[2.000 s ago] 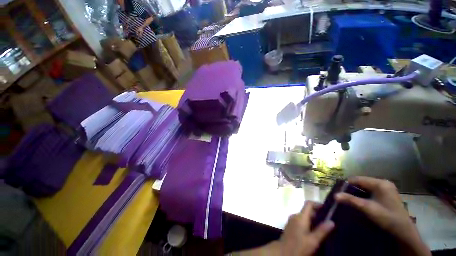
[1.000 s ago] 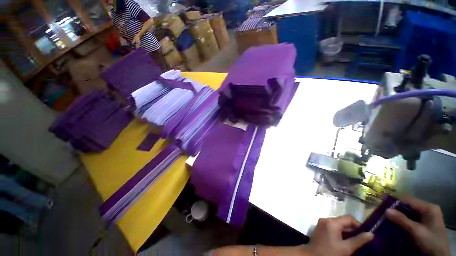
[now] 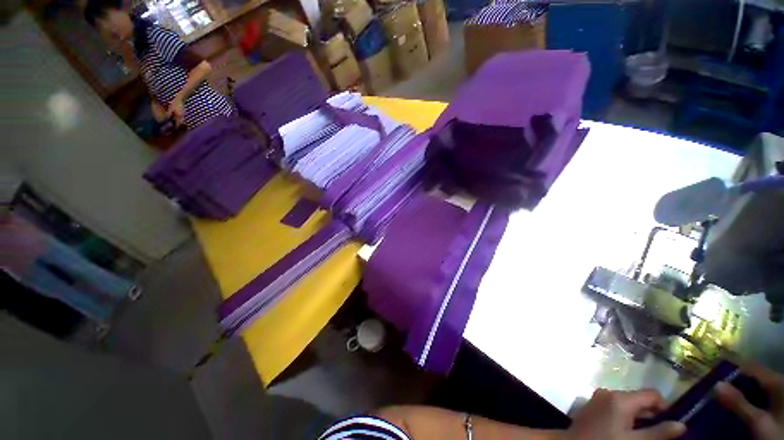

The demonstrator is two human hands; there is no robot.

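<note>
My left hand holds the left end of a dark purple piece with a white line, low at the right. My right hand grips the same piece and is cut off by the right edge. The piece lies just in front of the folder attachment with yellow parts. The sewing machine head is partly out of the picture. Sewn purple pieces with a white line lie flat over the table's front edge. The thick stack of cut panels stands behind them.
Bundled lilac and purple strips and dark purple stacks lie on or beside the yellow surface. A white cup is below the table edge. A person in a striped top stands at the back left. Cardboard boxes stand behind.
The view has turned left, so the table, stacks and machine appear farther right. Both hands still hold the purple piece, now nearer the lower right corner. More of the person behind shows.
</note>
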